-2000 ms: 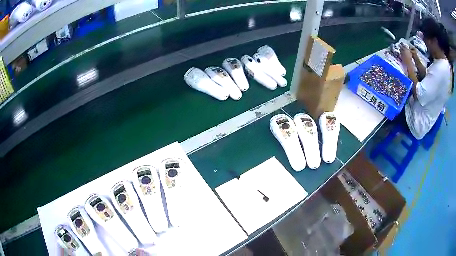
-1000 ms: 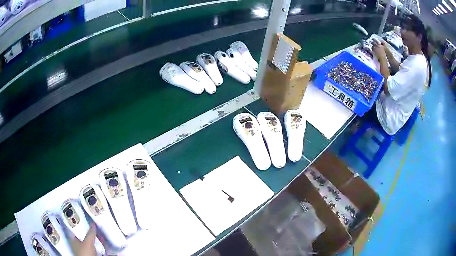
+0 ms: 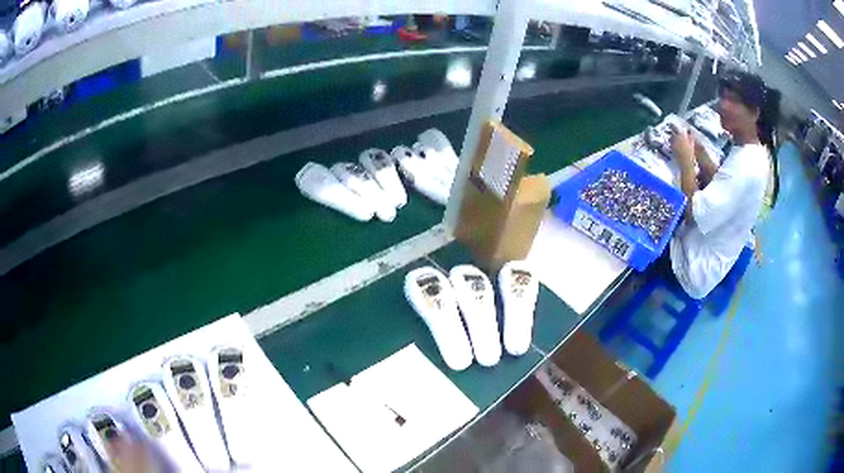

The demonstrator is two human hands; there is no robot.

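Note:
Several glossy white handsets [image 3: 189, 406] lie fanned out on a white sheet [image 3: 278, 427] at the lower left. Each has a gold oval panel with a small dark window and a round dark spot. A hand, seemingly my left hand [image 3: 139, 454], is blurred and cut off by the bottom edge. It is over or against one of the left handsets; its fingers and any grip cannot be made out. My right hand cannot be made out. The handle ends are mostly cut off by the bottom edge.
Three waiting handsets [image 3: 477, 314] lie right. Note paper [image 3: 392, 406] bears a dark pen [image 3: 397, 415]. More handsets [image 3: 356, 189] sit on the green belt [image 3: 185, 249]. A cardboard holder [image 3: 500, 208] stands by a post. A blue parts bin [image 3: 622, 211], seated person [image 3: 726, 199] and open carton [image 3: 592, 406] are right.
The view has swung right and tilted up, so the bench things sit further left, and lower than a second ago. A hand has come in over the fanned handsets since the first frame.

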